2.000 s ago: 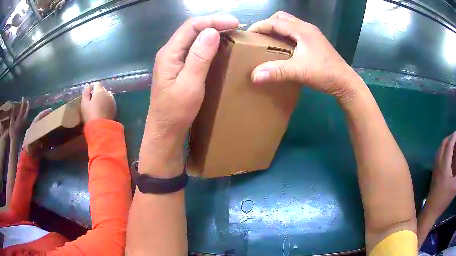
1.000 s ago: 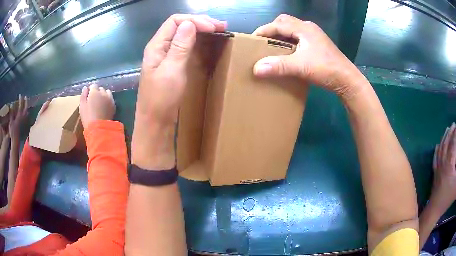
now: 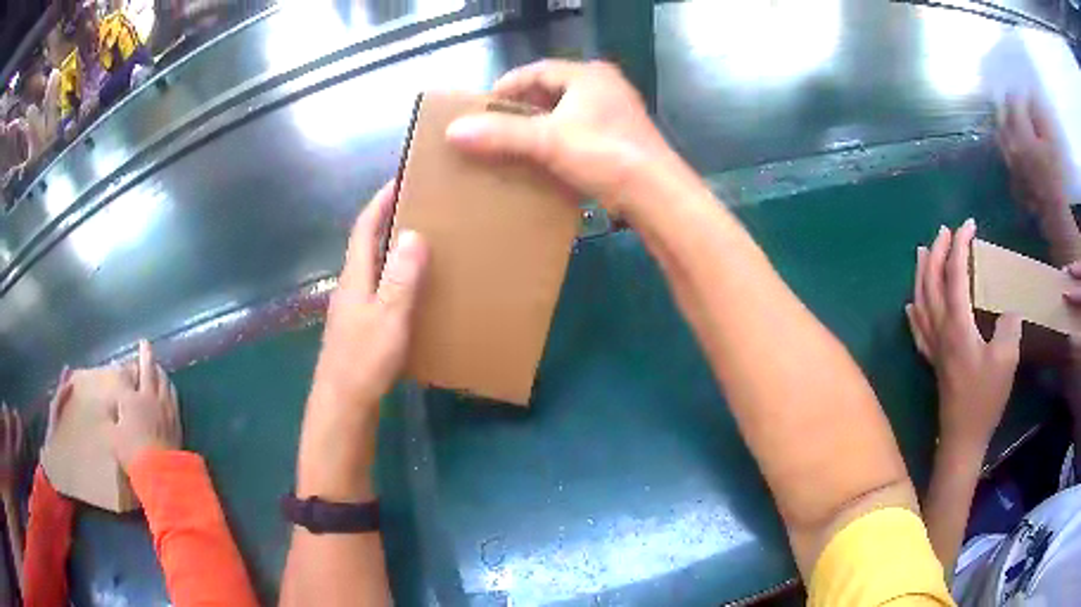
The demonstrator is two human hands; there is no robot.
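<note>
A plain brown carton (image 3: 486,255) is held up, tilted, over the green worktop at the centre of the head view. Its broad face is towards me, and no opening shows. My left hand (image 3: 370,308) grips its left side, with the thumb on the near face and the fingers mostly hidden behind the edge. My right hand (image 3: 569,131) holds its top end, with the thumb on the broad face and the fingers over the top edge. The carton's contents are hidden.
The green worktop (image 3: 782,249) runs across, with a shiny dark surface (image 3: 782,83) behind it. At left, a person in orange sleeves handles a brown carton (image 3: 89,439). At right, another person's hands hold a carton (image 3: 1019,285). More people show far off at upper left.
The carton's gap along its left side, open earlier, no longer shows. My left hand has moved down its side. The view has shifted, bringing the neighbour's carton at right into sight.
</note>
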